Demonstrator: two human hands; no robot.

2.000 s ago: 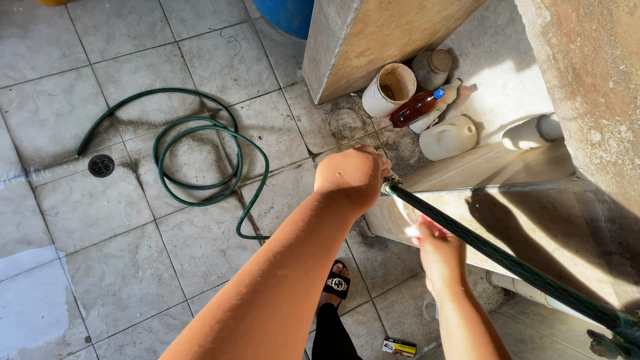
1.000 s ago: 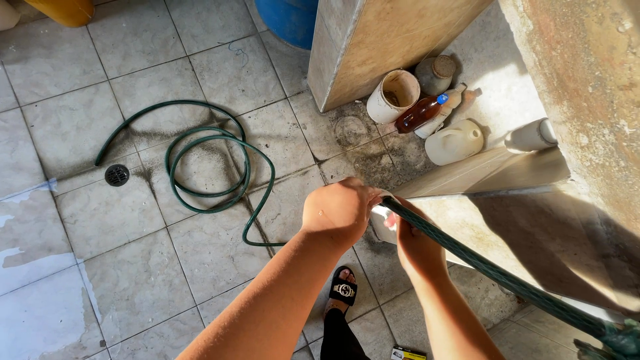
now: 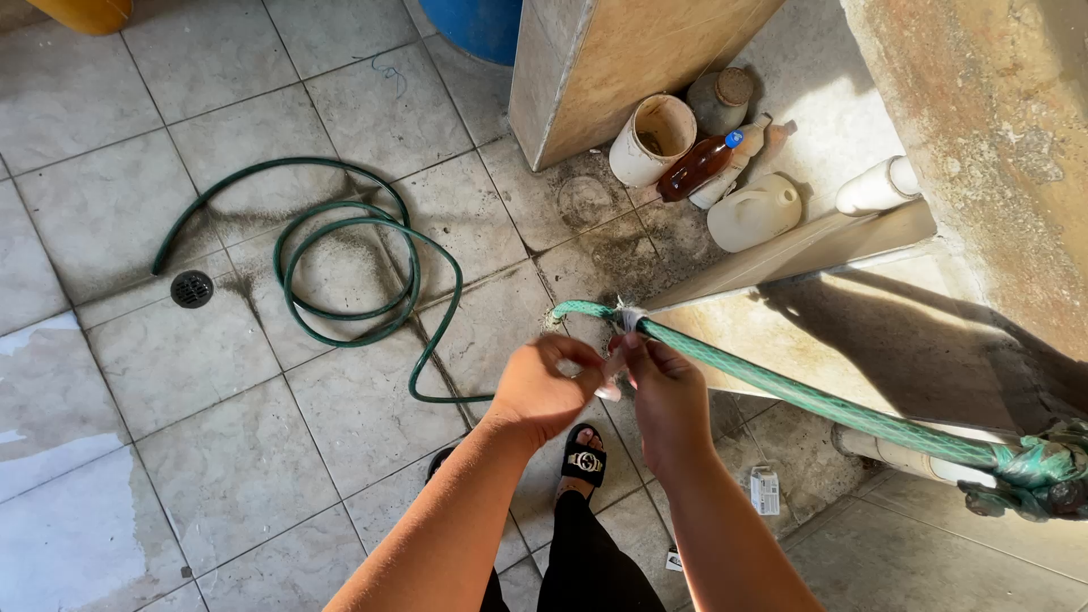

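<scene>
A green garden hose runs from a wrapped joint at the right edge towards the middle, where a whitish strip is wound around it. Just below that wrapping, my left hand pinches a blurred, pale piece of the strip. Close on its right, my right hand has its thumb and finger at the lower side of the wrapping, on the strip. The hose's short lighter end curves left past the wrapping. A thinner dark green hose lies coiled on the tiles; its run behind my left hand is hidden.
Round the floor drain are grey tiles. A white bucket, a brown bottle and a plastic jug stand or lie beside a tiled partition. Small boxes lie near my sandalled foot.
My left hand has left the hose, which it held at the end in the earlier frames, and is now below it. The hose end and whitish wrapping now show.
</scene>
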